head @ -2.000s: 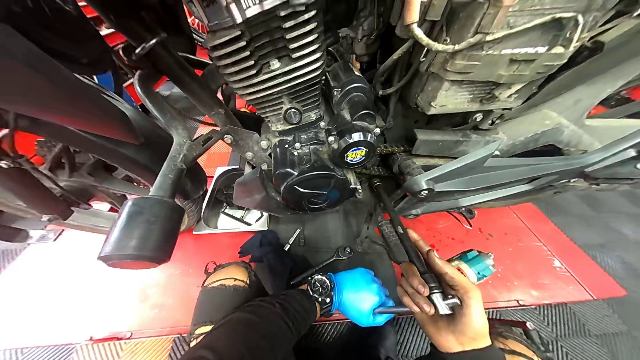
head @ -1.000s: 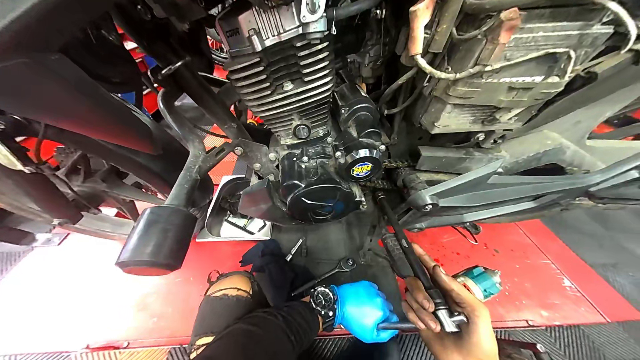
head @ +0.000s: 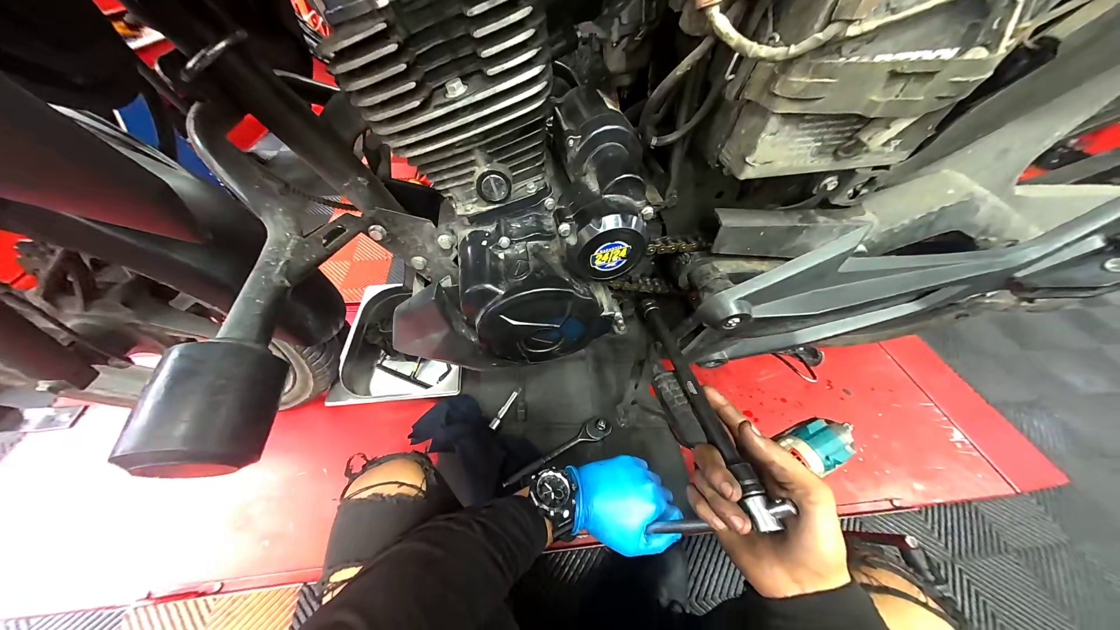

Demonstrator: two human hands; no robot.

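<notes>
My left hand point(head: 623, 505), in a blue glove, is closed around the handle of a socket wrench, a sliding T-bar or breaker bar point(head: 687, 527). My bare right hand point(head: 770, 507) wraps the drive end and the long black extension point(head: 700, 402), which runs up under the motorcycle, beside the black engine cover point(head: 542, 324) and below the drive chain point(head: 643, 284). What the extension's far end sits on cannot be made out. A ratchet point(head: 564, 446) lies on the floor near my left hand, with a dark cloth point(head: 468, 437) and a small metal tool point(head: 505, 409) beside it.
A metal tray point(head: 350, 376) holding small tools stands left of the engine. A teal and white object point(head: 822, 444) lies on the red platform point(head: 936, 420) at right. The black footpeg or crash pad point(head: 199, 407) juts out at left, and the swingarm point(head: 814, 271) crosses the right.
</notes>
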